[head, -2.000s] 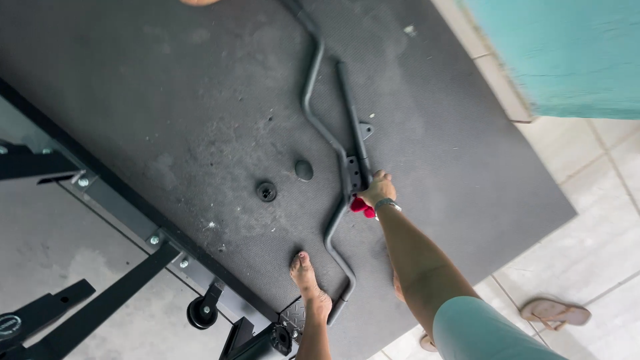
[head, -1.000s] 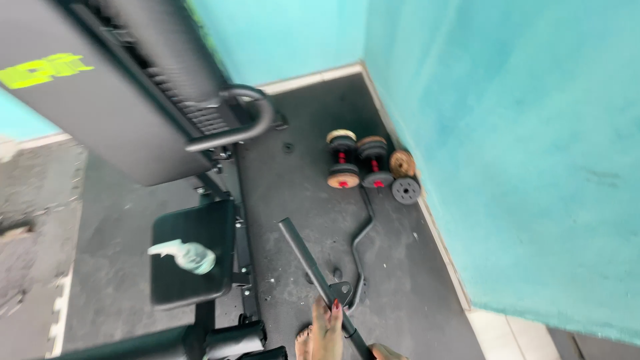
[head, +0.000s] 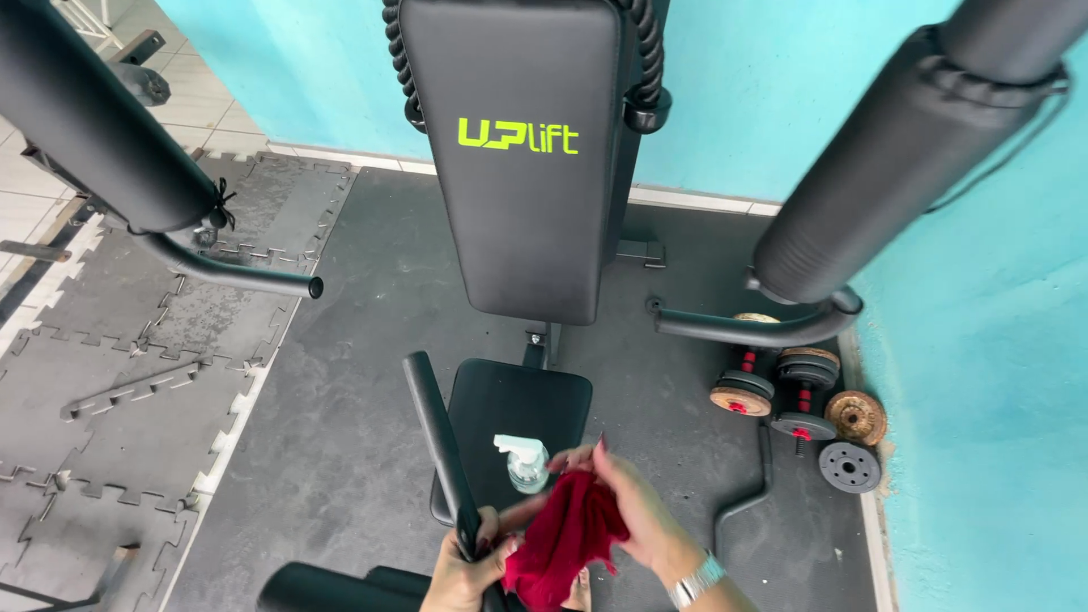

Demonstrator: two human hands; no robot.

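My left hand (head: pixel 476 548), low at the centre, is closed around a black metal bar (head: pixel 440 438) that slants up and to the left. Just right of it, my right hand (head: pixel 633 501), with a silver watch on the wrist, holds a crumpled red cloth (head: pixel 568 540); the cloth hangs between the hands and touches the left fingers. Behind the hands, a clear spray bottle with a white trigger head (head: pixel 527 463) rests on the black padded seat (head: pixel 518 404) of a gym machine. Above stands the machine's backrest (head: pixel 523 170).
Padded machine arms (head: pixel 102 127) come in at left and at right (head: pixel 884 170). Dumbbells (head: pixel 741 391), loose weight plates (head: pixel 850 467) and a curved bar (head: pixel 744 501) lie by the turquoise wall. A foam roller pad (head: pixel 331 588) is at the bottom. Interlocking mats (head: pixel 127 391) cover the left floor.
The view has swung from the floor to the machine's front. The black bar, beside the curved bar on the floor two seconds ago, is now raised in my left hand. The red cloth now shows between both hands.
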